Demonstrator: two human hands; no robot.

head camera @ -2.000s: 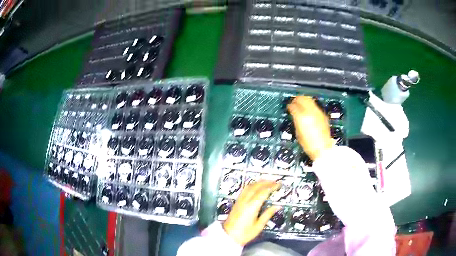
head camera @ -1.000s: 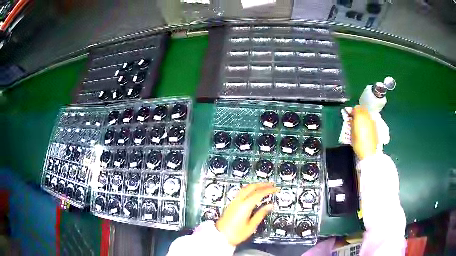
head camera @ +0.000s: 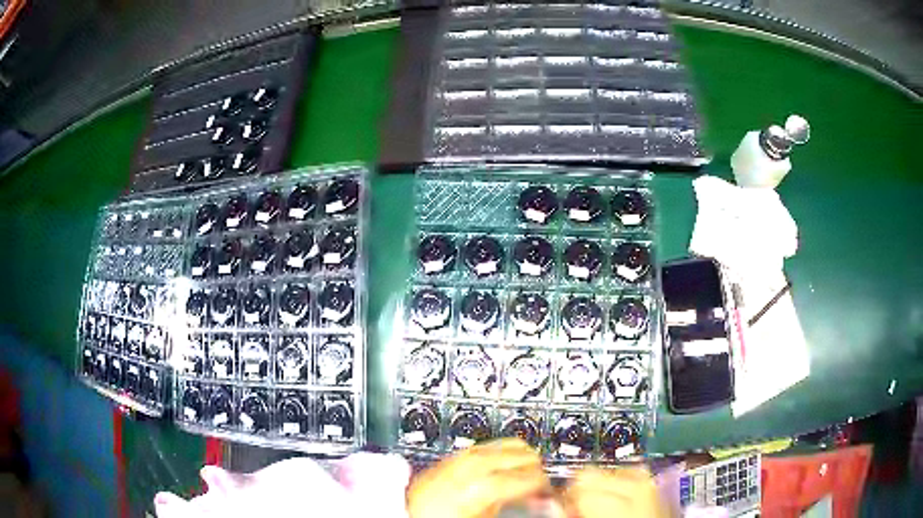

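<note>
A clear blister tray (head camera: 407,304) lies in front of me, filled with round black watch heads with small white labels, except two bare pockets at its back left (head camera: 468,204). My left hand (head camera: 481,480) is at the tray's near edge, fingers bent, low in the picture. My right hand (head camera: 613,493) is just right of it, cut off by the bottom edge. The hands are close together and blurred. Whatever is between or in the fingers is hidden.
Left are two overlapping clear trays (head camera: 369,314) of watch heads. At the back are black compartment trays (head camera: 273,152) (head camera: 407,111). Right are a glossy black case (head camera: 698,339), white paper (head camera: 774,354), crumpled white cloth (head camera: 744,223), pump bottle (head camera: 761,160), calculator (head camera: 731,484) and red bin (head camera: 815,481).
My right hand has come back from the white cloth to the near edge. My left hand has moved down off the tray's pockets. The black pen seen earlier on the cloth no longer shows there.
</note>
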